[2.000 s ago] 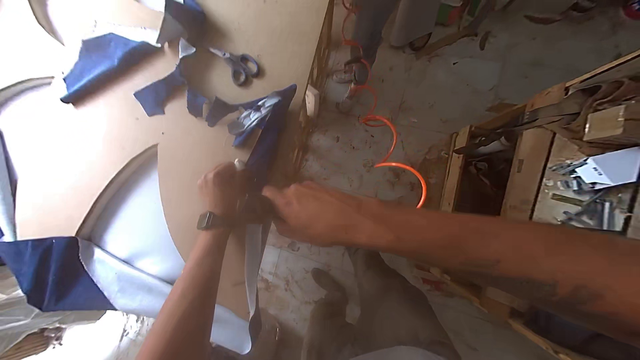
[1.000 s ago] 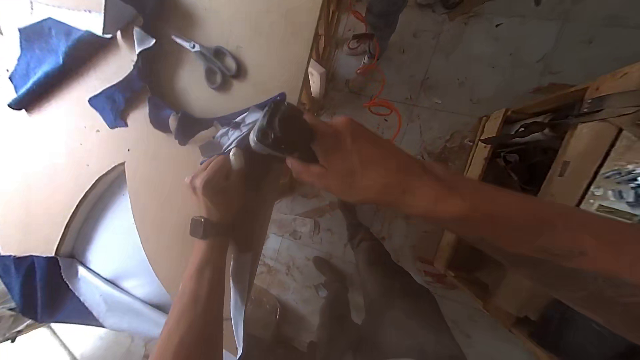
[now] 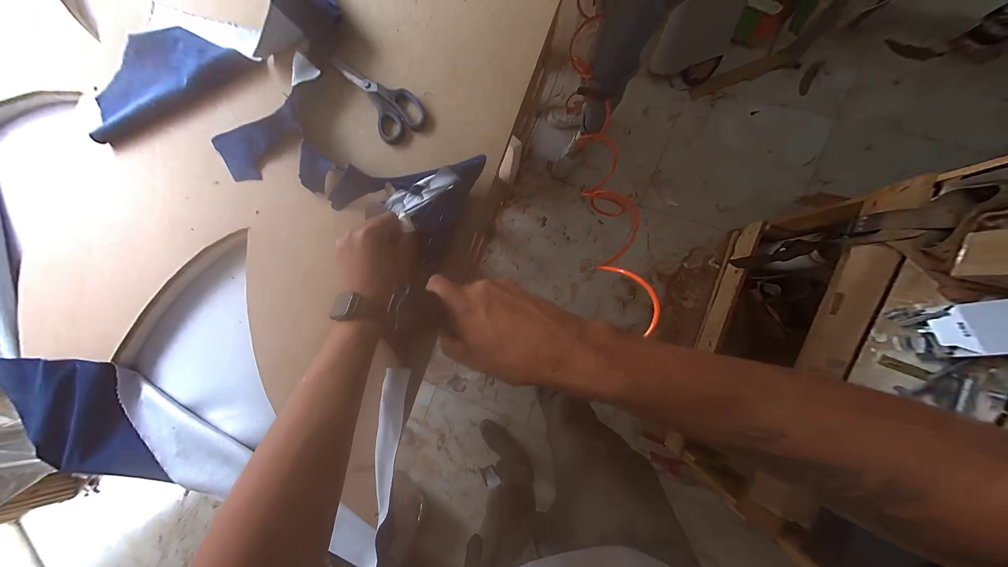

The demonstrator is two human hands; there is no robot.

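My left hand (image 3: 378,256), with a watch on its wrist, is closed on the edge of the blue fabric (image 3: 449,209) folded over the corner of a wooden panel (image 3: 315,315). My right hand (image 3: 508,331) grips a dark handheld tool (image 3: 417,315), blurred and stapler-like, at the panel edge beside my left wrist. Its nose is hidden. A pale fabric strip (image 3: 390,441) hangs along the edge below. Grey-handled scissors (image 3: 390,106) lie on the board above my left hand, near blue fabric scraps (image 3: 256,146).
Another blue fabric piece (image 3: 169,75) lies at upper left; blue and white fabric (image 3: 87,417) drapes at lower left. An orange coiled hose (image 3: 614,201) runs over the floor near a person's leg (image 3: 622,55). A wooden bench (image 3: 850,307) with metal pieces stands at right.
My right hand and the dark tool have moved from beside my left fingers, at the folded fabric, down the panel edge to beside my left wrist. My left hand still holds the fabric edge.
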